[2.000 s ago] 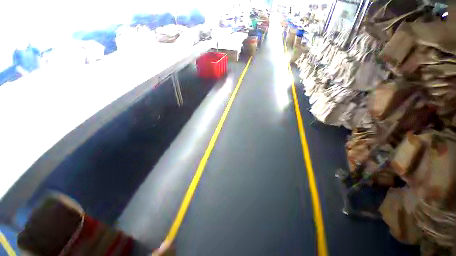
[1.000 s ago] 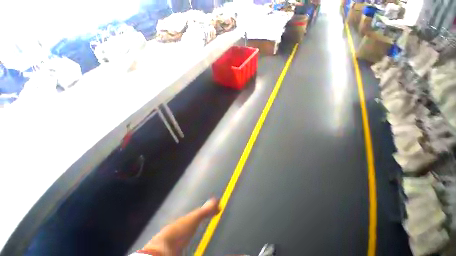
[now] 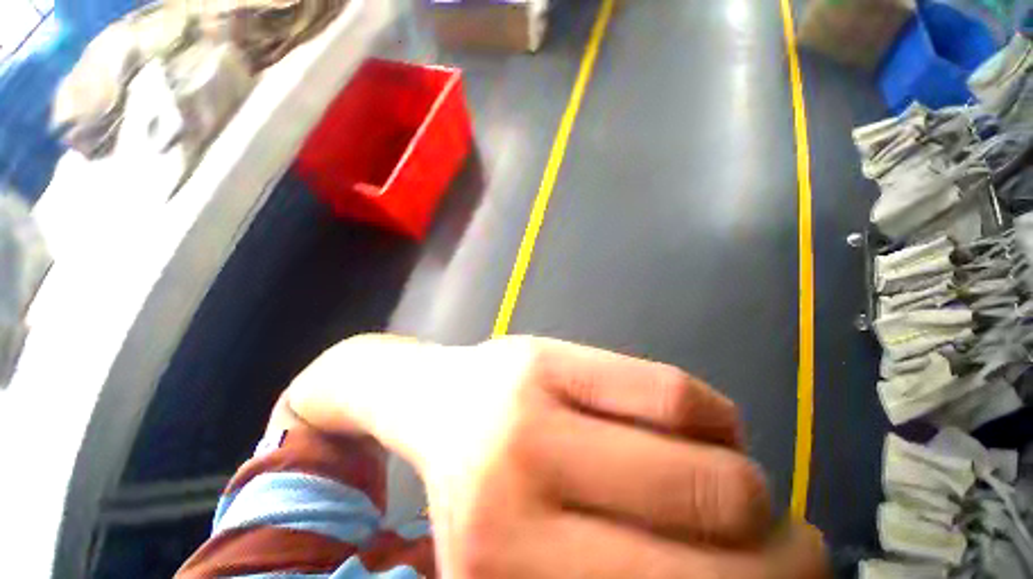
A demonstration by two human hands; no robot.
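My left hand [image 3: 578, 464] is large and close at the bottom centre, reaching in from the lower left in a brown and light-blue striped sleeve [image 3: 300, 503]. Its back faces the camera and the fingers bend towards the right. The palm and fingertips are hidden or blurred, so I cannot tell whether it holds anything. My right hand is not in view. A red plastic crate [image 3: 430, 158] stands on the floor beyond my left hand, beside the white worktable [image 3: 181, 266].
Yellow lines [image 3: 805, 283] edge the grey aisle floor [image 3: 680, 215]. Cream bags [image 3: 923, 328] line the right side, with a blue crate [image 3: 935, 57] and carton [image 3: 855, 28] ahead. Pale cloth pieces [image 3: 170, 102] lie on the worktable. Another carton [image 3: 487, 25] is at the top.
The view has moved forward along the aisle and tilted down. The red crate is nearer. My left hand has risen from the lower edge and now fills the bottom centre, fingers bent.
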